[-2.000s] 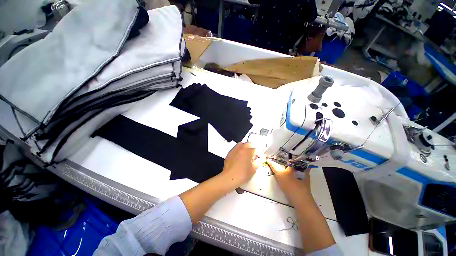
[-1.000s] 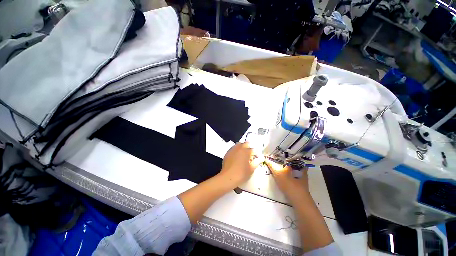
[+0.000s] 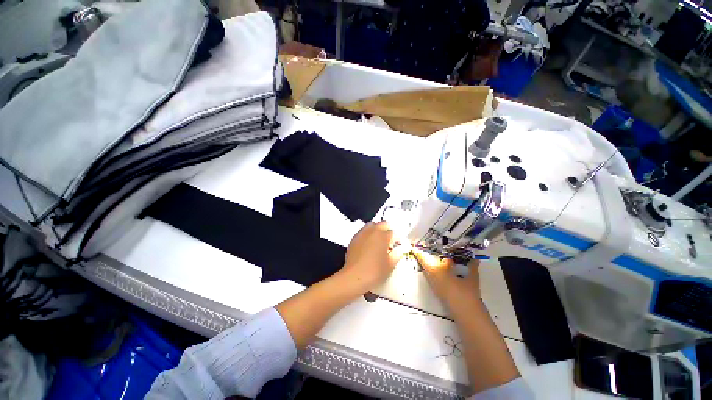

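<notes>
My left hand (image 3: 371, 255) and my right hand (image 3: 448, 279) meet with their fingertips under the head of the white and blue sewing machine (image 3: 500, 203). Glare from the lamp washes out the spot between the fingertips, so what they hold cannot be made out. The presser foot (image 3: 461, 254) is beside my right fingers. A long black strip (image 3: 211, 224) with a shorter piece across it lies left of my left hand, its right end by my wrist. A fanned stack of black pieces (image 3: 328, 172) lies behind it.
A thick pile of white-grey panels (image 3: 179, 101) stands at left. A black strip (image 3: 536, 308) and a phone (image 3: 614, 367) lie at right. Brown paper (image 3: 429, 107) is at the table's back edge. A measuring tape (image 3: 168, 300) runs along the front edge. Blue plastic (image 3: 117, 359) is below left.
The view has shifted slightly, so the machine sits a little further left in the picture. My hands stay at the same place, with no clear movement of the black pieces.
</notes>
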